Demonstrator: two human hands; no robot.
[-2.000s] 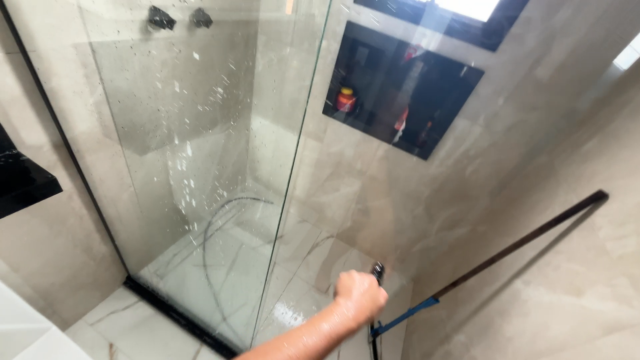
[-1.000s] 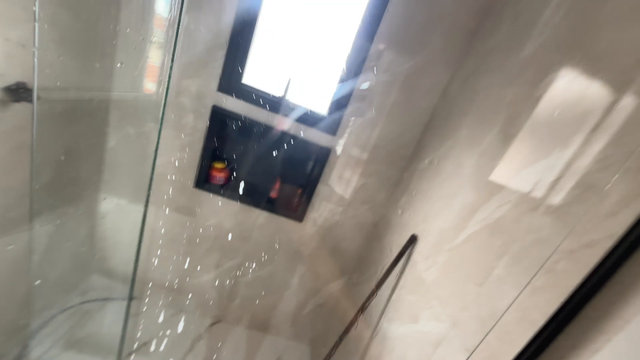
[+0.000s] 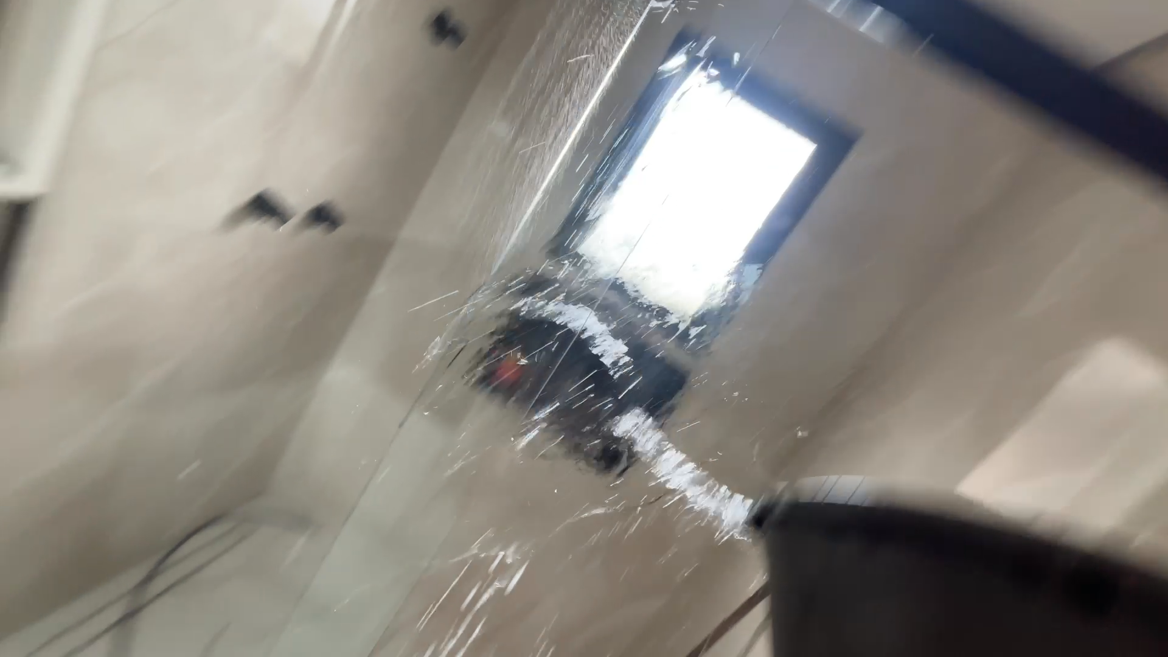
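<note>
Neither of my hands shows in the head view now. A large dark container [image 3: 949, 584], likely a bucket, fills the lower right, tilted and blurred, and what holds it is hidden. From its rim a white stream of water [image 3: 689, 479] runs up and left to a glass panel [image 3: 365, 511]. Water drops and streaks spread across the glass. Through it show a bright window [image 3: 703, 192] with a dark frame and, below, a dark wall niche [image 3: 584, 374] with a blurred red item [image 3: 507, 368].
Two black knobs [image 3: 292, 212] and another black fitting [image 3: 447, 27] are on the left wall. A hose [image 3: 173, 561] hangs low at the left. A dark bar [image 3: 1031, 82] crosses the upper right, and a thin dark pole [image 3: 730, 620] stands beside the container.
The dark container has come into view, with water thrown from it onto the glass. The hand seen two seconds ago, at a dark handle, is out of view. The view has tilted strongly.
</note>
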